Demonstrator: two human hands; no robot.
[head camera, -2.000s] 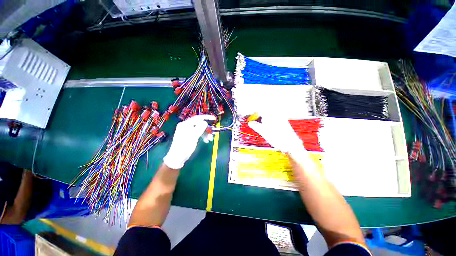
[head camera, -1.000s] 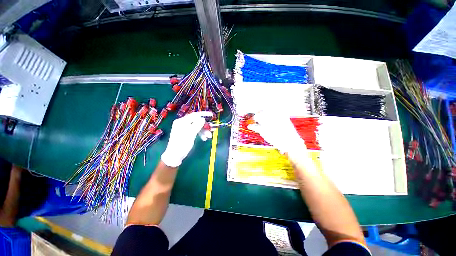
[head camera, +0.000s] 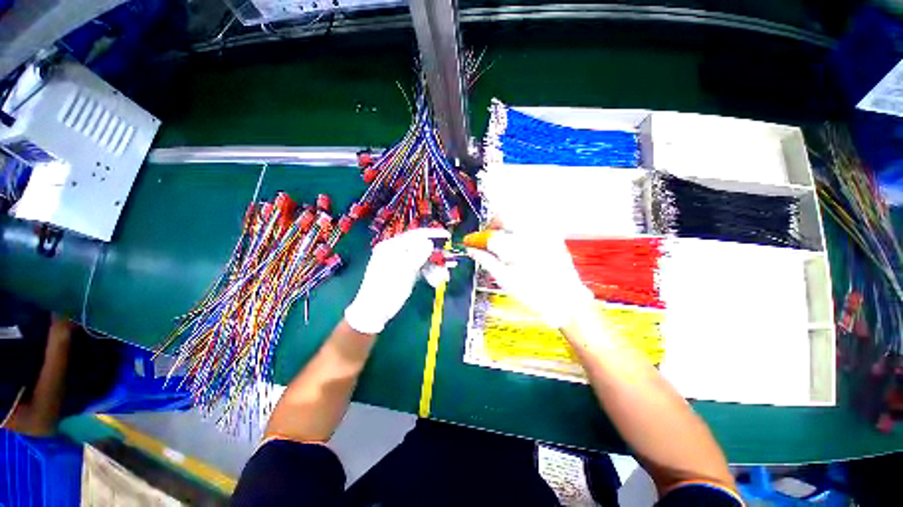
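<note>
My left hand (head camera: 388, 277), in a white glove, holds a small dark-red connector housing (head camera: 437, 257) between its fingertips, above the yellow line. My right hand (head camera: 530, 272), gloved with an orange finger tip cover (head camera: 478, 240), is close to the housing on its right, over the tray's left edge. Its fingertips are pinched together; any wire between them is too small to tell. The white wire tray (head camera: 738, 327) holds blue wires (head camera: 569, 141), black wires (head camera: 733, 210), red wires (head camera: 619, 269) and yellow wires (head camera: 540, 332).
Wired red connectors (head camera: 267, 287) lie in a pile at left; another pile (head camera: 421, 188) lies by the metal post (head camera: 443, 84). More pigtails (head camera: 861, 213) lie right of the tray. A white vented box (head camera: 84, 149) stands far left. Another person's arm (head camera: 50, 376) shows at the left edge.
My right hand has moved left from over the red wires to beside the connector housing. My left hand still holds the housing. The whole view has shifted slightly.
</note>
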